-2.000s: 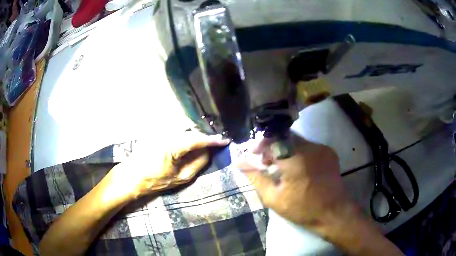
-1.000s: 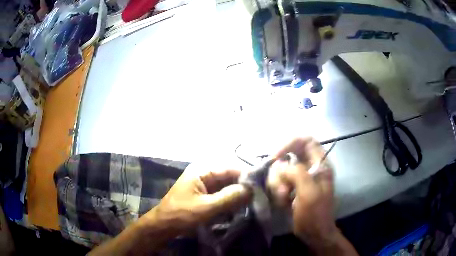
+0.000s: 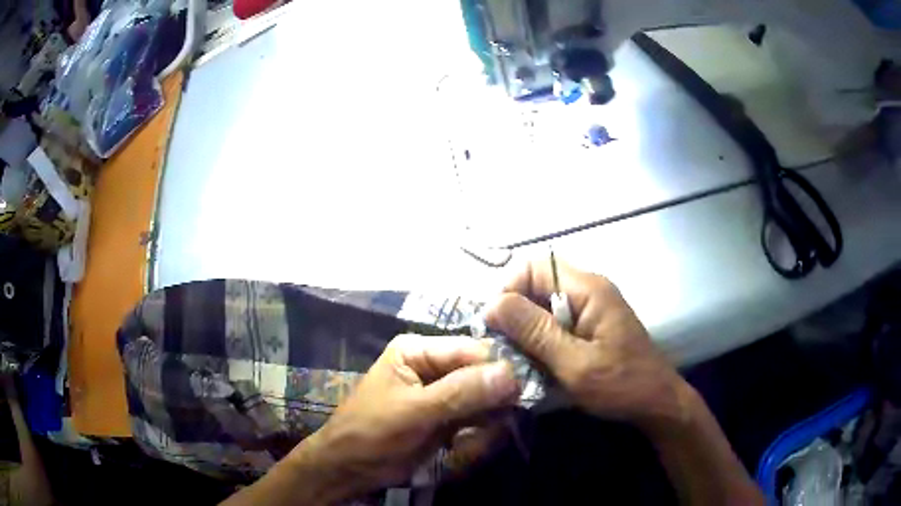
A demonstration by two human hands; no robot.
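Plaid shirt fabric (image 3: 262, 346) in navy, white and grey lies along the table's front edge. My left hand (image 3: 430, 390) pinches the bunched end of it between thumb and finger. My right hand (image 3: 583, 341) holds the same bunched end, touching my left hand's fingertips. A thin pointed tool (image 3: 555, 282) sticks up from between the right fingers; whether it is an awl or tweezers I cannot tell. The sewing machine head (image 3: 543, 44) stands beyond the hands, cut off by the top edge. The fabric is away from the needle area.
Black-handled shears (image 3: 780, 203) lie right of the machine head on the white bed (image 3: 682, 247). An orange-brown board (image 3: 119, 267) runs down the left, with plastic-bagged items (image 3: 128, 79) above it. A blue-rimmed bin (image 3: 815, 425) is below right. Another person's arm may show at bottom left.
The fabric was under the machine head two seconds ago, then was drawn back to the front edge. Since one second ago, the view has shifted and my hands have closed together on the bunched end.
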